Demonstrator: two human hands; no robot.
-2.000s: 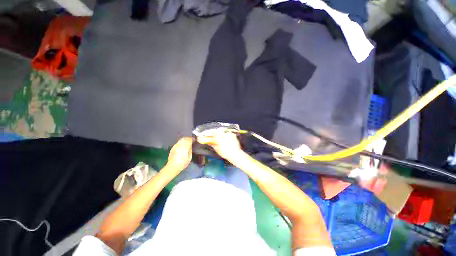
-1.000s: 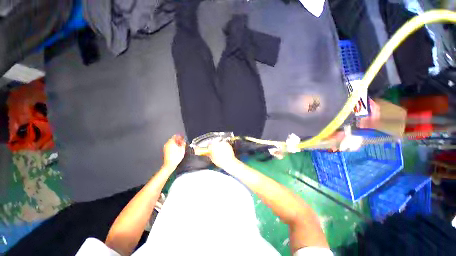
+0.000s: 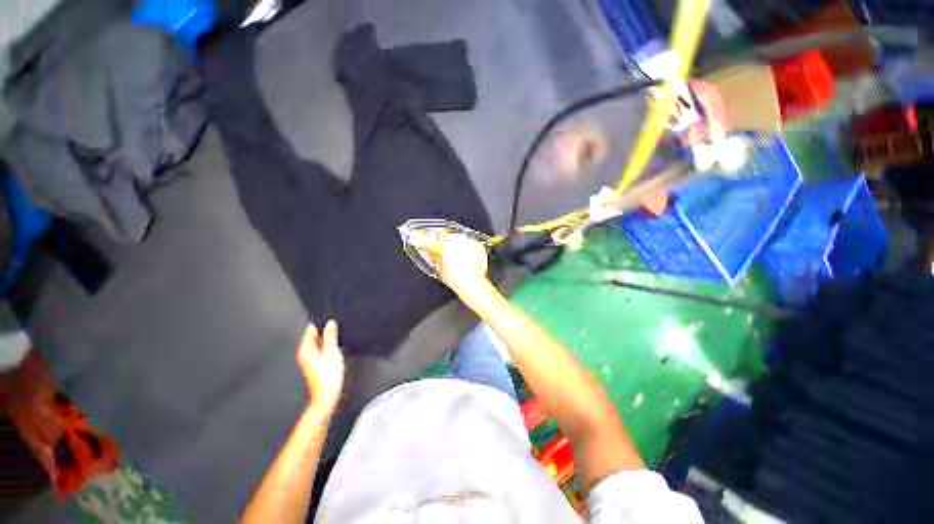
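Note:
Black trousers (image 3: 358, 246) lie on the dark grey ironing table pad (image 3: 205, 358), legs pointing to the far side and one leg end folded to the right. My right hand (image 3: 461, 263) is closed on the handle of a silver steam iron (image 3: 415, 244), which rests on the upper part of the trousers, near their right edge. My left hand (image 3: 322, 360) is at the near left corner of the trousers, thumb and finger apart, with no cloth clearly seen between them. A yellow hose (image 3: 647, 138) and a black cord (image 3: 527, 164) run from the iron.
A crumpled grey garment (image 3: 102, 113) lies at the far left of the pad. A small black rectangular thing (image 3: 77, 251) is beside it. Blue crates (image 3: 732, 210) stand on the green floor at right. Dark garments (image 3: 819, 389) are at the lower right. An orange-red bag (image 3: 61, 440) is at left.
The view has turned, so the table now slants. The iron has moved from the near edge farther onto the trousers. My left hand is farther from the iron and its fingers have parted.

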